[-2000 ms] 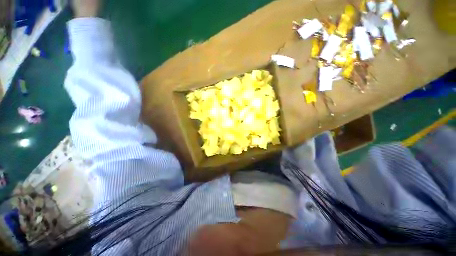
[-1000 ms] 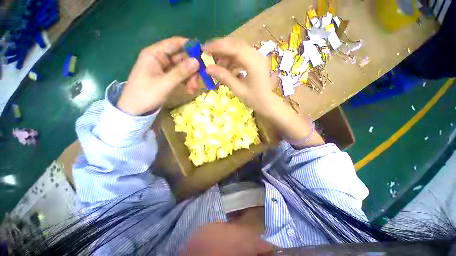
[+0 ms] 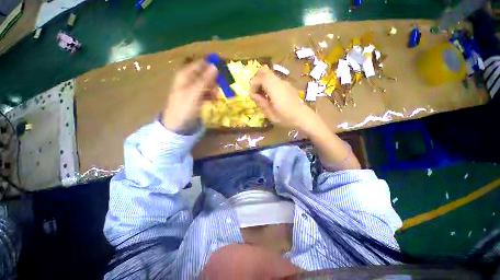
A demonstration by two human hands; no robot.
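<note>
My left hand (image 3: 189, 94), blurred, is closed around the end of a blue part (image 3: 221, 75) and holds it tilted over the scrap box. My right hand (image 3: 274, 98) is just to the right of the blue part and apart from it. Its fingertips are drawn together over the box; blur and the yellow behind hide whether they hold anything. Matte pale-yellow liners (image 3: 234, 116) fill the shallow box (image 3: 267, 60) below both hands.
Wired gold pieces with white faces (image 3: 344, 72) lie piled right of the box. A yellow tape roll (image 3: 442, 64) and a blue part (image 3: 414, 37) are at the ledge's right end. The green belt (image 3: 181, 24) runs beyond. A person's striped sleeve (image 3: 491, 71) shows far right.
My left hand came back from the belt and holds a blue part. My right hand came into view, worked at the blue part, then moved away to the right. The view has shifted.
</note>
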